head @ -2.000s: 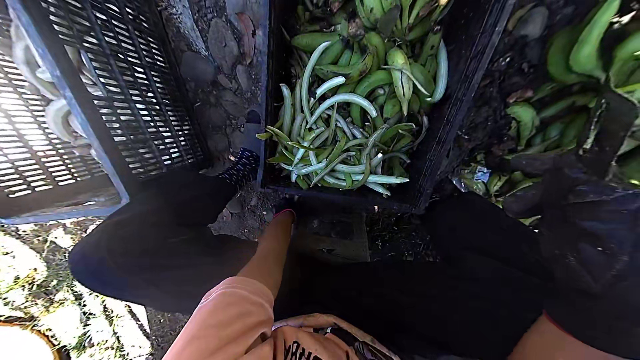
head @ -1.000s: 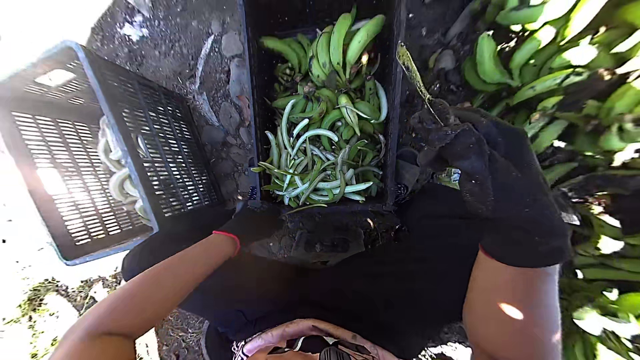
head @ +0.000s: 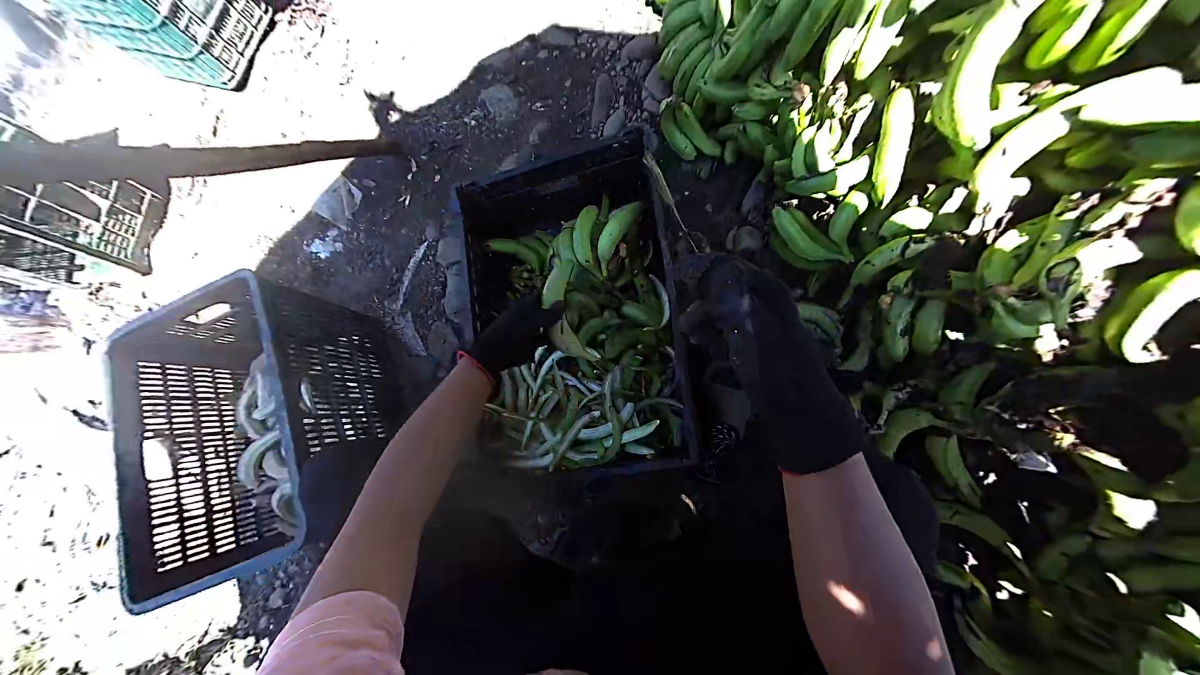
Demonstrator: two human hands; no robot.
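Observation:
A black plastic crate (head: 687,403) stands before me, with green bananas or plantains (head: 586,244) at its far end and thin pale-green peels (head: 572,422) at its near end. My left hand (head: 516,333), in a black glove with a red cuff, reaches over the crate's left side onto the fruit; whether its fingers grip anything is hidden. My right hand (head: 736,300), also black-gloved, is just outside the crate's right side, beside a dark object too shadowed to name. Its fingers are hard to make out.
A dark crate (head: 277,403) with peeled pale fruit (head: 262,441) lies tilted at the left. Large heaps of green bananas or plantains (head: 900,244) fill the right. A wooden pole (head: 272,157) and green crates (head: 202,37) are at the upper left. Stones lie on the ground.
My left hand has moved from the crate's near left corner onto the fruit inside. My right hand remains outside the crate's right side since a second ago. The view has shifted.

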